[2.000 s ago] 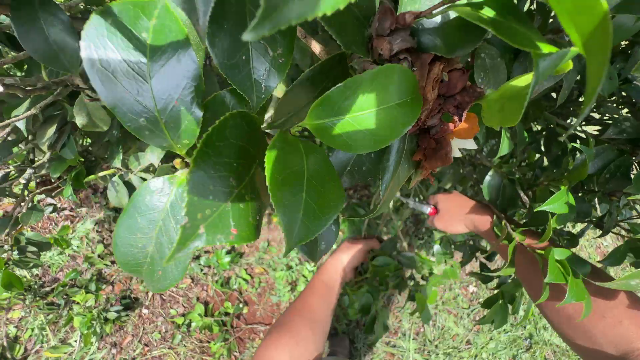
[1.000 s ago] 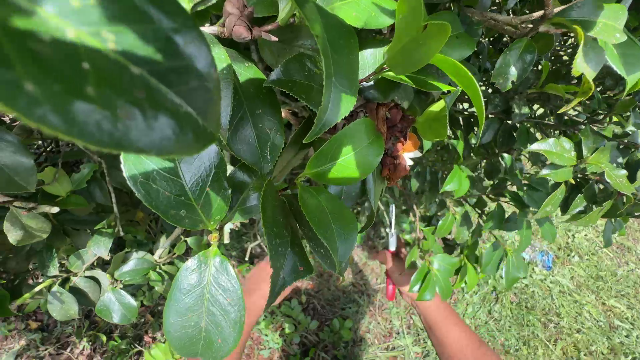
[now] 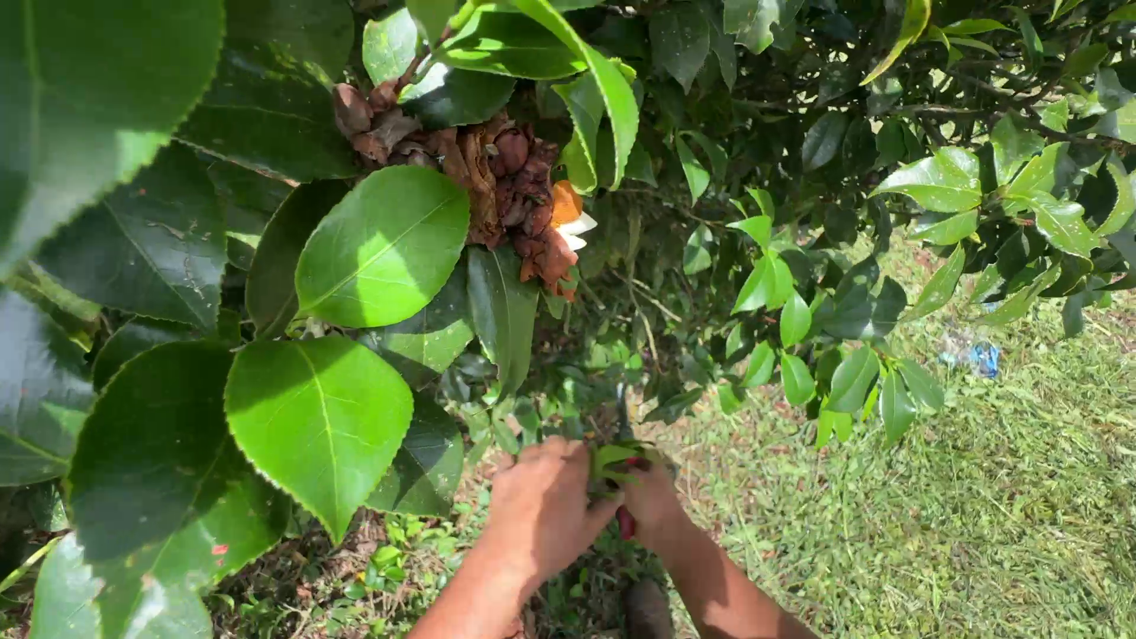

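My right hand (image 3: 652,501) is closed around the red handle (image 3: 627,522) of a metal-bladed hand tool, whose grey blade (image 3: 623,408) points up and away among the leaves; its exact kind cannot be told. Beside it on the left, my left hand (image 3: 543,501) has its back to the camera and its fingers bent at low foliage. Small green leaves (image 3: 612,461) lie between the two hands. Whether the left fingers grip a stem is hidden.
Large glossy shrub leaves (image 3: 319,426) fill the left foreground. Brown withered blooms (image 3: 524,186) hang above the hands beside an orange and white flower part (image 3: 568,213). Leafy branches (image 3: 852,355) reach in from the right. Cut grass (image 3: 932,515) and a blue scrap (image 3: 984,359) lie below.
My hands were apart a moment ago and are now close together, with green leaves between them. The tool has stayed in my right hand. The view has shifted.
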